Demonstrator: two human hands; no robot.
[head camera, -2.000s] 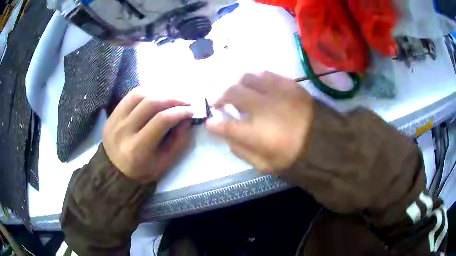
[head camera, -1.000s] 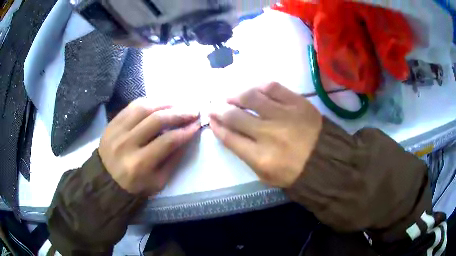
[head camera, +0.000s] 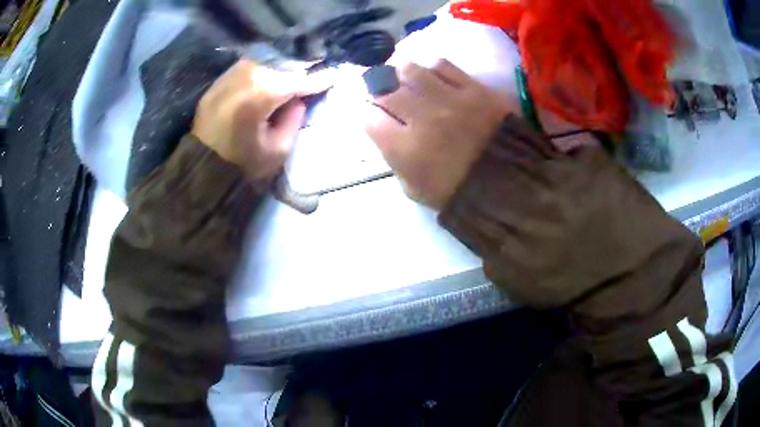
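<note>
A pale cloth piece (head camera: 337, 158) with a thin dark lower edge lies between my hands under the machine head, washed out by glare. My left hand (head camera: 246, 121) is at its left side, fingers curled and pinching its upper left part near a dark bit. My right hand (head camera: 442, 133) lies over its right side; the fingertips are lost in glare, so its grip is unclear. The dark presser foot area (head camera: 381, 79) shows between the hands. A dark fabric panel (head camera: 167, 100) lies partly under my left hand.
The blurred sewing machine head (head camera: 275, 25) is above my hands. A red plastic bag (head camera: 575, 67) and green scissors handle (head camera: 525, 96) are at the right, near metal hardware (head camera: 700, 100). Dark fabric (head camera: 42, 167) lies far left. A ruler strip (head camera: 400, 313) follows the front edge.
Both hands have moved forward, up to the machine head. The pale piece with its dark edge now shows between them. My right forearm covers most of the green scissors handle.
</note>
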